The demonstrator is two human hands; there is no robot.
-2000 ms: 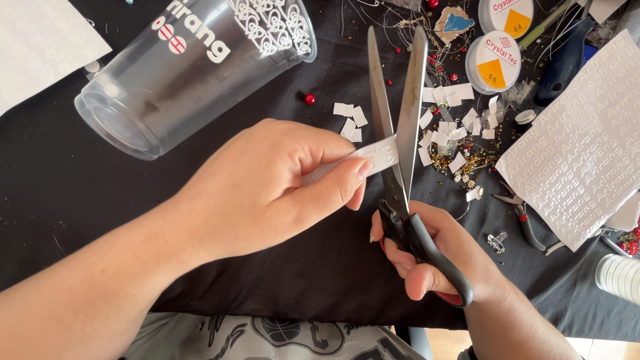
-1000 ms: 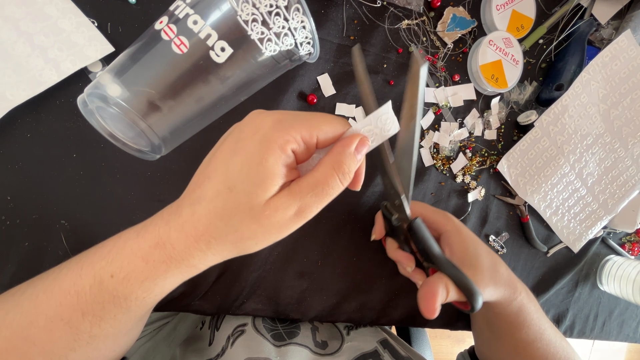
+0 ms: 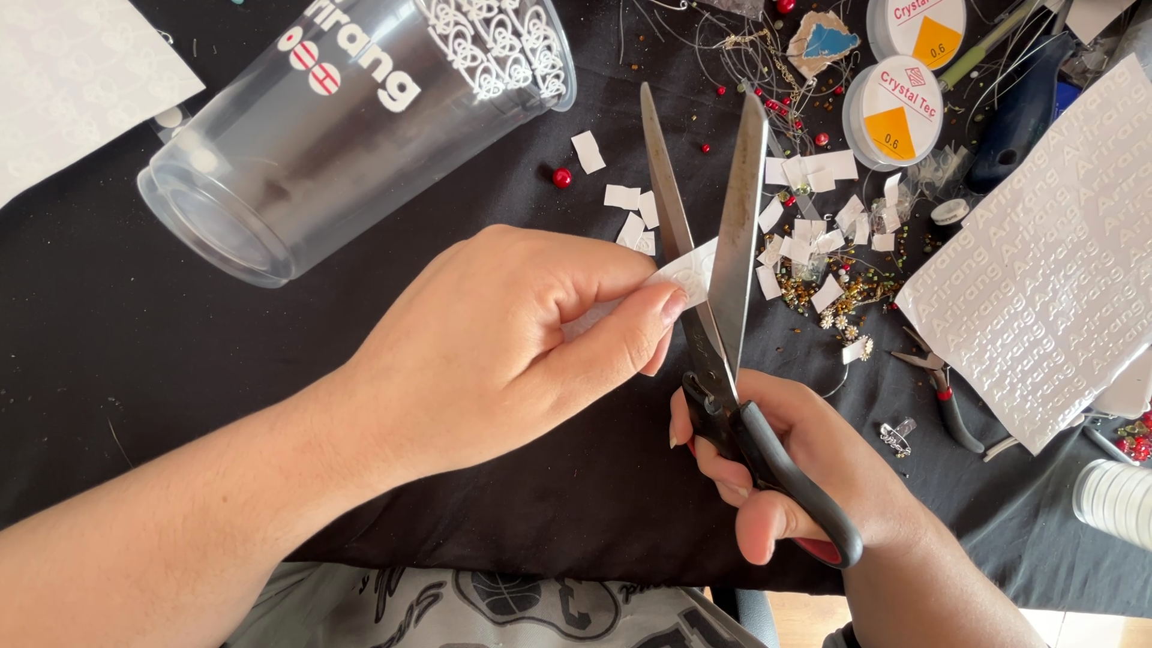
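My left hand pinches a narrow white embossed paper strip between thumb and forefinger. The end of the strip lies between the parted blades of a pair of scissors. My right hand grips the black and red handles, with the blades pointing up and away from me. Small white cut pieces lie on the black cloth just beyond the blades, and more cut pieces are heaped to their right. A red bead is near the left group.
A clear plastic cup lies on its side at the upper left, near a white sheet. On the right are spools, an embossed white sheet, small pliers, a white ribbed roll and scattered beads.
One second ago the strip's end was clear of the blades; now it is between them. A white piece beside the red bead, absent two seconds ago, lies on the cloth.
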